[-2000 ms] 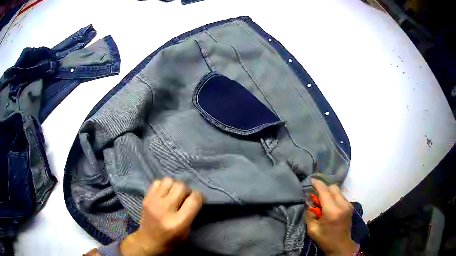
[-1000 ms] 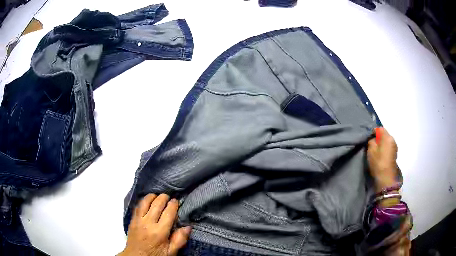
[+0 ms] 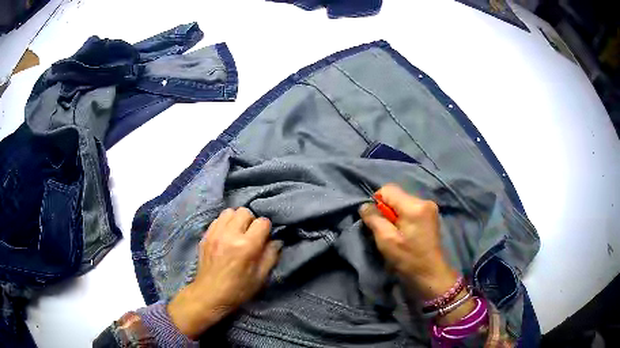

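A denim garment [image 3: 272,129] lies in front of me, grey inside showing, with a dark blue hem and a placket with small pale snap fasteners [image 3: 450,107] at the right. My left hand [image 3: 234,262] grips gathered grey fabric near the middle left. My right hand [image 3: 408,234] holds the orange-red snips [image 3: 385,207] at the garment's middle, blades pointing up-left over the folds. A dark blue panel [image 3: 391,153] shows partly under the folds above my right hand. A cuff [image 3: 497,279] opens at the lower right.
A second denim garment [image 3: 95,163] lies at the left on the white table [image 3: 571,170]. Dark denim pieces [image 3: 353,7] lie at the far table edge. Dark clutter [image 3: 591,41] stands beyond the table at the upper right.
My right hand with the snips has moved left from the placket edge to the garment's middle. My left hand has moved up and slightly right, and the middle fabric is gathered.
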